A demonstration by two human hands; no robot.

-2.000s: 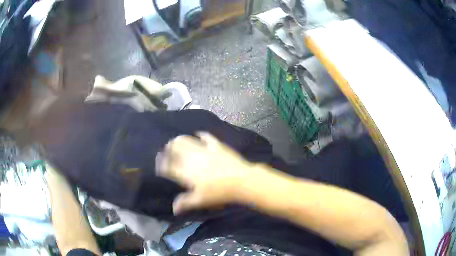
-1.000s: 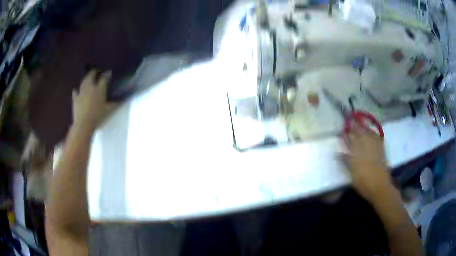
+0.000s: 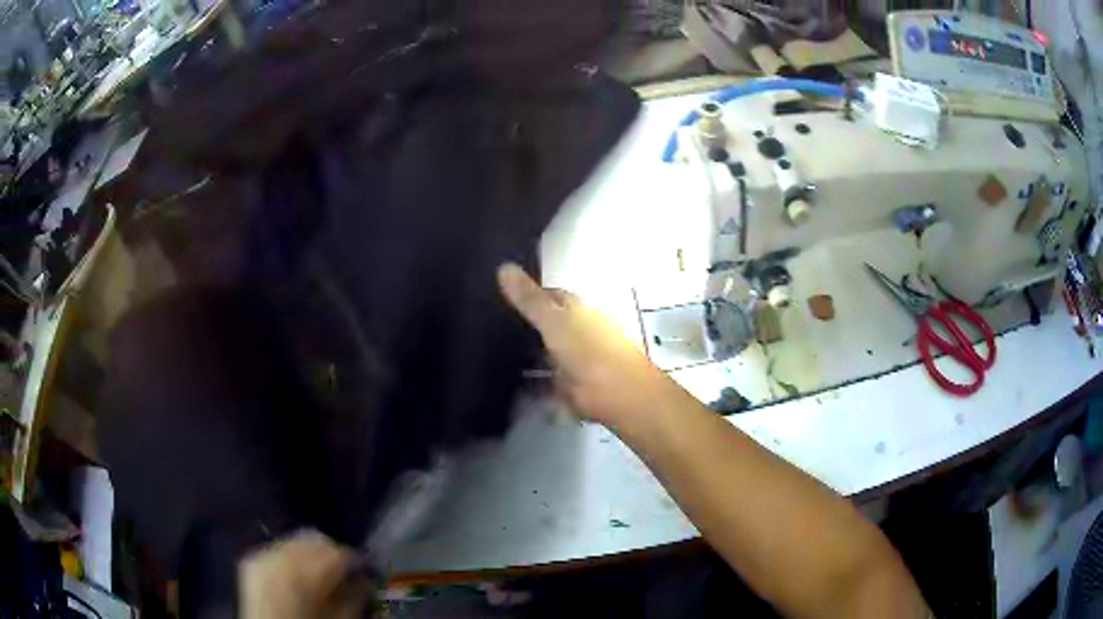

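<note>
A large dark garment (image 3: 423, 242) covers the left and back of the white table, blurred by motion. My right hand (image 3: 581, 351) is at its right edge, thumb pointing up, with the cloth against the palm side; the fingers are partly hidden. My left hand (image 3: 302, 580) is at the bottom left, blurred and cut off by the lower edge, closed on the garment's near edge. Scissors with red handles (image 3: 956, 347) lie on the machine bed, blades pointing up left.
The off-white sewing machine (image 3: 895, 206) stands at the right with a blue hose (image 3: 762, 87). A control box with a red display (image 3: 974, 55) is behind it. Brown cloth (image 3: 774, 36) lies at the back. The table's front edge (image 3: 629, 550) curves below.
My right hand has left the scissors and moved left to the garment. The garment now spreads over the left table. My left hand has moved down toward the near edge.
</note>
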